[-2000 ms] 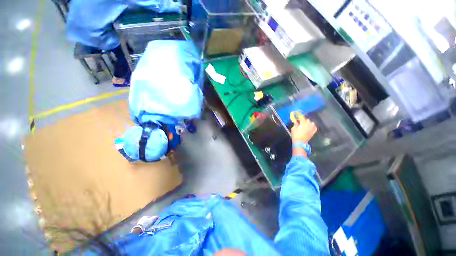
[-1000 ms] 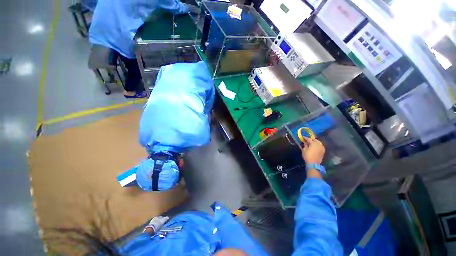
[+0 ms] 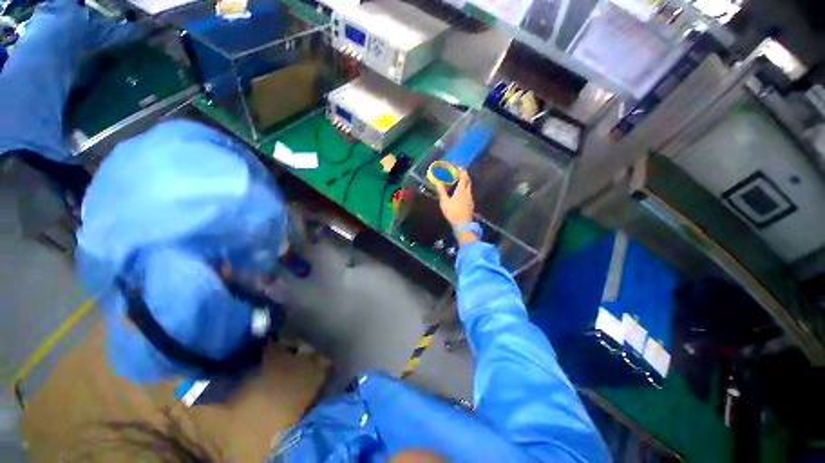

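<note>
My right hand point(image 3: 458, 203) looks bare, with a pale band at the wrist, and is stretched forward over the clear box point(image 3: 516, 194) on the bench. Its fingers hold a yellow tape roll point(image 3: 442, 174) by the edge, at the box's top. A blue object point(image 3: 469, 145) shows at the box's far side. My left hand is not in view; only blue smock shows at the bottom.
A person in a blue smock and cap point(image 3: 181, 244) bends close on the left over a brown board point(image 3: 63, 407). Pale instruments point(image 3: 371, 113) stand on the green bench point(image 3: 321, 149). Blue packs with white slips point(image 3: 608, 324) lie at right. Another person works at upper left.
The view has swung right, and the bending person looks larger and nearer. My right hand still holds the tape roll at the clear box. My gloved left hand has left the picture.
</note>
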